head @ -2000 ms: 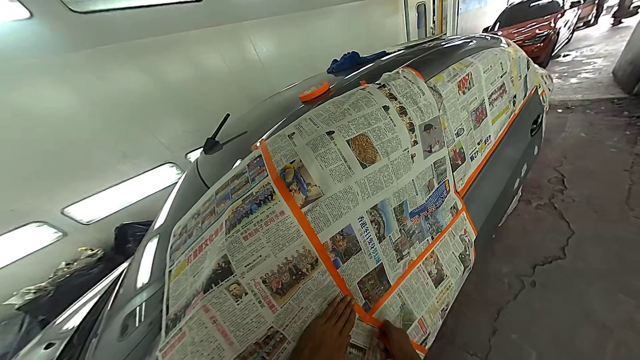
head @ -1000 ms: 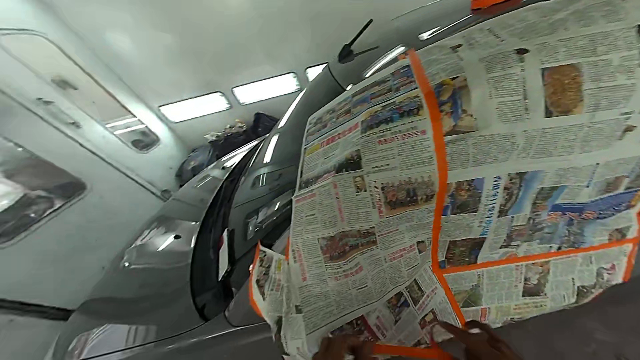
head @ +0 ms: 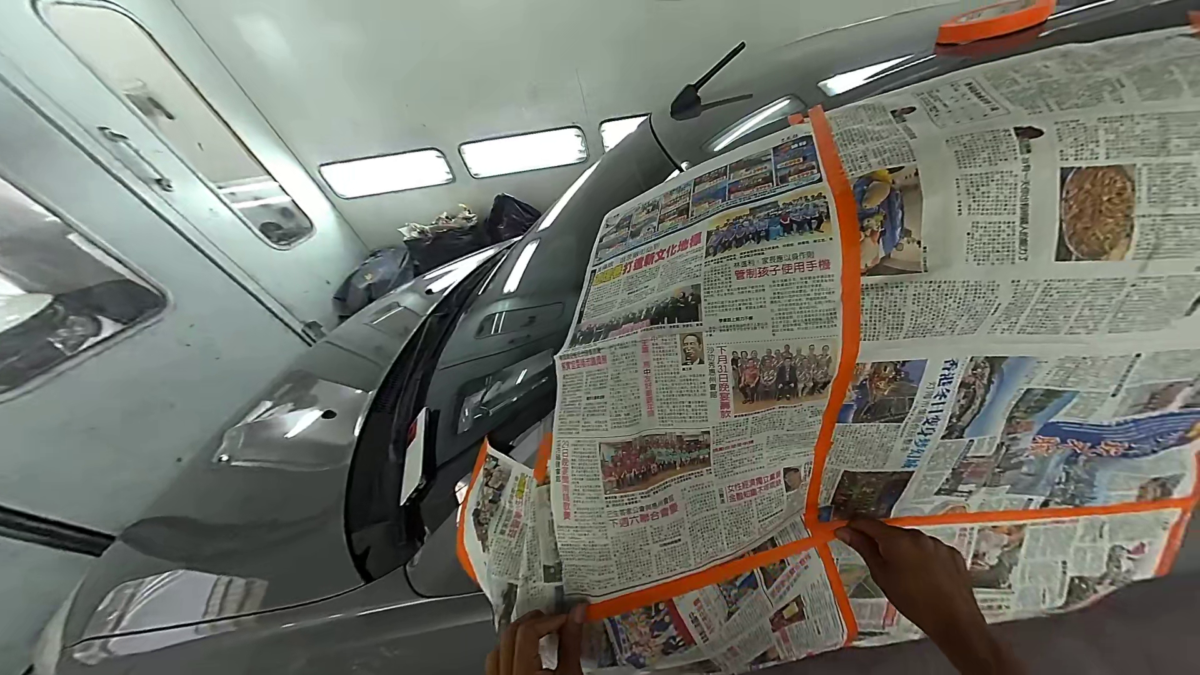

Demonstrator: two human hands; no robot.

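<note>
Sheets of newspaper [head: 694, 394] cover the side of a dark grey car [head: 309, 412], joined by strips of orange masking tape [head: 842, 281]. My left hand [head: 536, 642], at the bottom middle, pinches the left end of a tape strip [head: 694, 579] along the lower edge of the sheet. With its fingertips, my right hand [head: 900, 562] presses the point where the tape strips cross. A smaller newspaper piece [head: 506, 525] edged in orange tape wraps the side mirror area, left of the main sheet. On the roof lies an orange roll of tape [head: 996, 21].
The car's bonnet and windscreen extend to the left. A short black antenna [head: 689, 98] rises from the roof. Dark plastic bags [head: 375, 279] lie beyond the bonnet. Behind stands a pale wall [head: 394, 84] with lit panels, and a windowed door [head: 187, 122] is at the left.
The view has swung left toward the car's front since two seconds ago. My hands have moved apart, and the orange strip between them now lies along the sheet's lower edge.
</note>
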